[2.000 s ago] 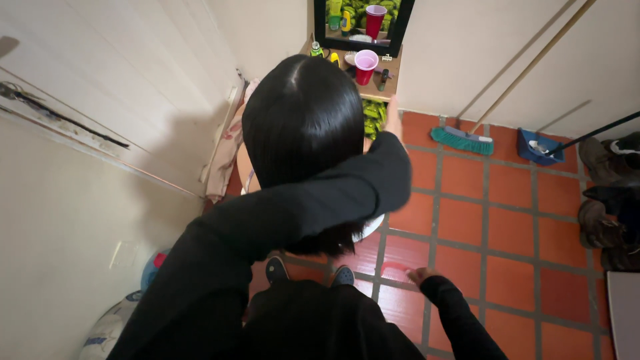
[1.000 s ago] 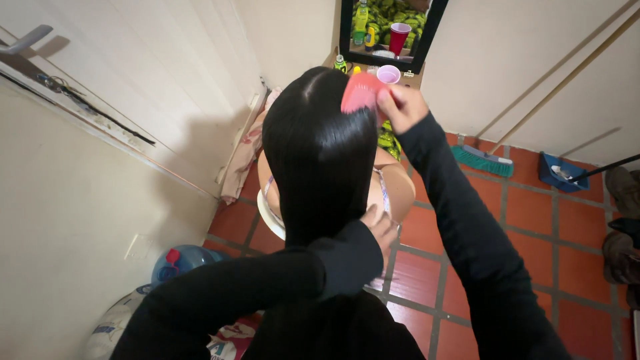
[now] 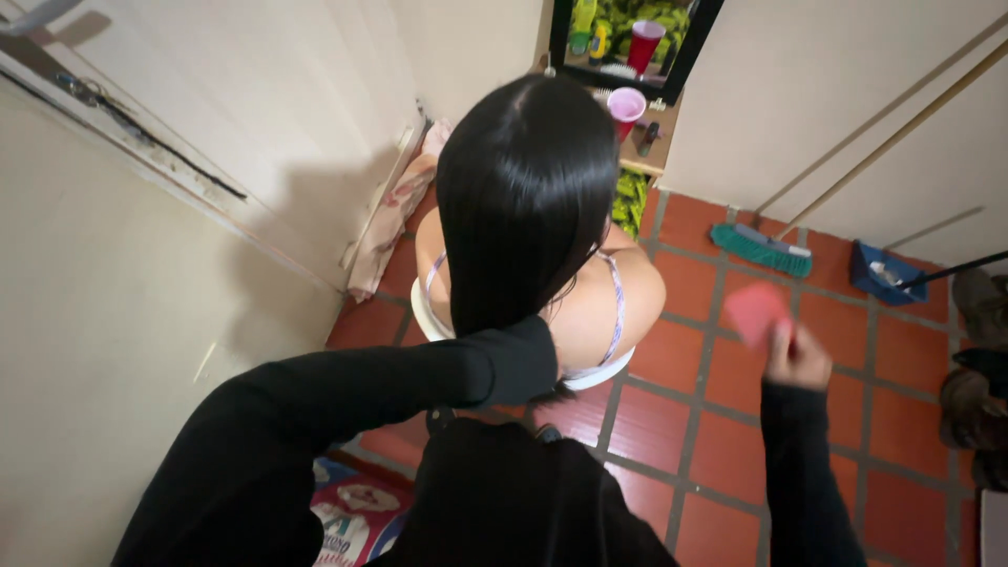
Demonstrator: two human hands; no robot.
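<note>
A person with long, straight dark hair (image 3: 524,189) sits on a white seat (image 3: 602,376), back toward me. My left arm reaches across to the lower hair; my left hand is almost wholly hidden by its black sleeve and the hair, so its grip does not show. Out to the right, away from the head, my right hand (image 3: 799,358) is closed on a pink hair comb or brush (image 3: 757,313), blurred by motion. The hair lies smooth down the back, and its dark ends show just below my left cuff.
Ahead stands a small wooden table (image 3: 657,150) with a red cup (image 3: 627,110) and a black-framed mirror (image 3: 693,47). A broom (image 3: 761,248), a blue dustpan (image 3: 888,272) and shoes (image 3: 965,402) line the right side. A door (image 3: 315,87) is at left.
My right hand, with the pink comb or brush, has moved from the right side of the head out to the right. My left hand was visible at the lower hair and is now mostly hidden.
</note>
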